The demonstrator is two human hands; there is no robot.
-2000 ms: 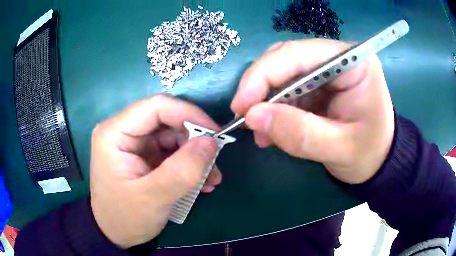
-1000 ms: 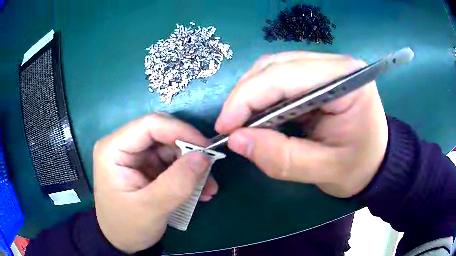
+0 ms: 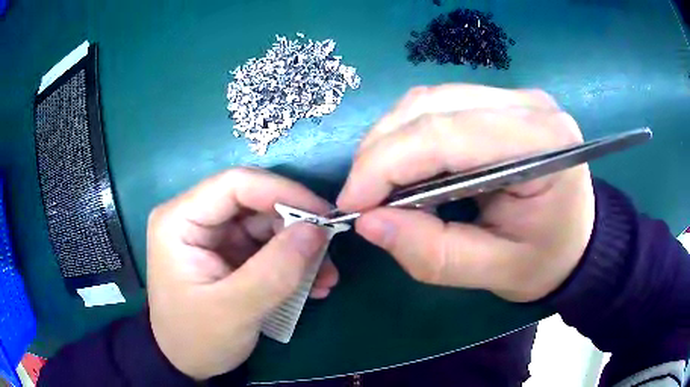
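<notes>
My left hand (image 3: pixel 234 272) grips a white ridged watch strap (image 3: pixel 290 316) between thumb and fingers, its wide connector end facing up and right. My right hand (image 3: pixel 469 196) holds silver tweezers (image 3: pixel 522 168) between thumb and fingers. The tweezer tips touch the strap's connector end (image 3: pixel 312 219) at its small openings. The tips are too small to tell whether they hold a part. The middle of the strap is hidden behind my left thumb.
A heap of small silvery parts (image 3: pixel 291 89) lies behind my hands, with a smaller heap of black parts (image 3: pixel 460 38) to its right. A sheet of tiny parts (image 3: pixel 76 174) with white tape ends lies at left. A blue basket (image 3: pixel 13 302) shows at the left edge.
The tweezers have turned to a flatter angle, their rear end lower, and are seen more edge-on. The tips stay at the connector end. The grip on the strap is unchanged.
</notes>
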